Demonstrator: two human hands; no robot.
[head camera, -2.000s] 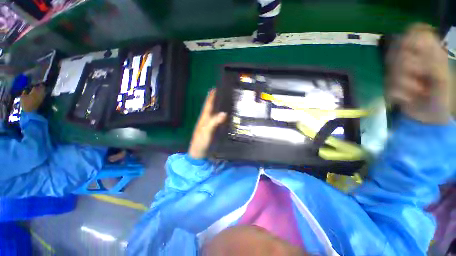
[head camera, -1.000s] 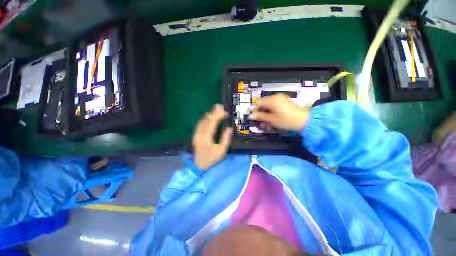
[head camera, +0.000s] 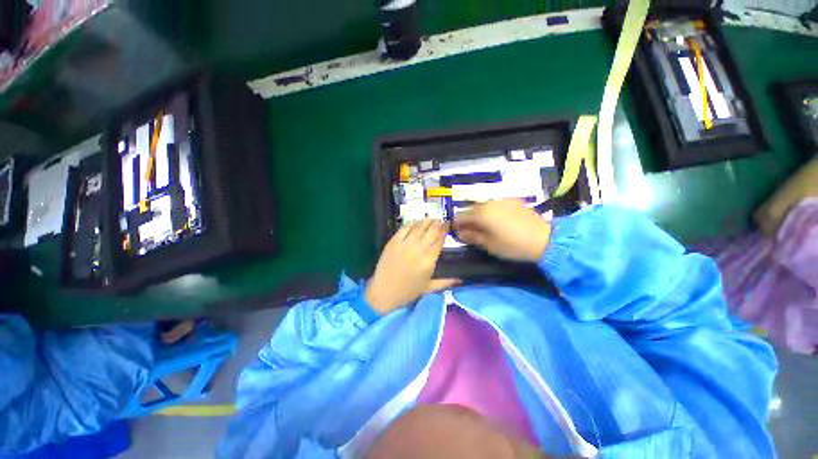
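Note:
An open tablet assembly (head camera: 502, 175) lies in a black foam tray (head camera: 475, 134) in front of me. An orange flex cable (head camera: 439, 192) shows near its left end. My left hand (head camera: 411, 264) rests over the tray's lower left, fingertips on the mainboard area (head camera: 422, 208). My right hand (head camera: 504, 229) is just beside it, fingers bent down onto the unit's lower part. The fingertips of both hands nearly meet. Whether either holds a small part cannot be told. A pale yellow liner strip (head camera: 619, 76) hangs over the tray's right end.
A deep black tray stack (head camera: 235, 170) with an open unit stands at left. Another tray with a unit (head camera: 700, 81) lies at upper right, and part of one at the right edge. A striped post (head camera: 400, 31) stands behind. Other people's sleeves show at left (head camera: 81, 376) and right (head camera: 780, 278).
My left hand has moved from beside the tray onto the unit, next to my right hand. The right hand stays low over the unit. The view has shifted, and the yellow strip hangs further left.

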